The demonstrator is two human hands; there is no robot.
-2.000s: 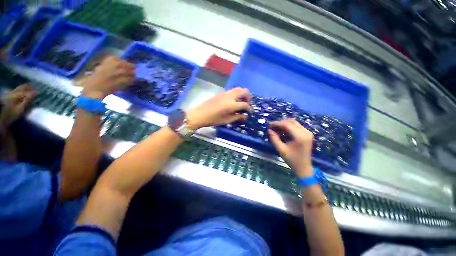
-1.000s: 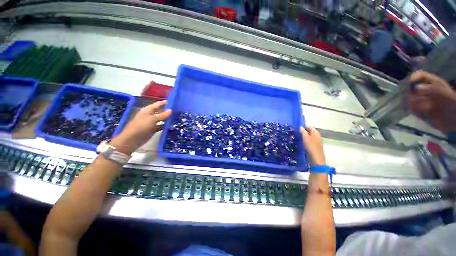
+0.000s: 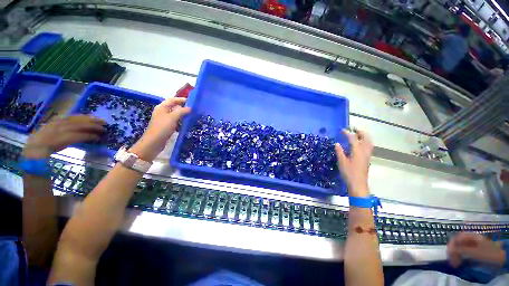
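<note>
A large blue bin stands in front of me, slightly tilted in view. A heap of small silvery and dark components fills its near part. My left hand grips the bin's left wall, a pale watch on its wrist. My right hand is at the bin's right wall, thumb on the near side and fingers over the rim, with a blue strap on the wrist. A row of green circuit boards runs along the near edge.
A smaller blue bin of dark parts is at left, with another person's blurred hand over it. Another blue bin, a green board stack and a red box lie beyond. Another person's hand is at lower right.
Two seconds ago both hands were in the component heap; now they hold the bin's sides. Since one second ago, a neighbour's hand has come in over the small bin at left.
</note>
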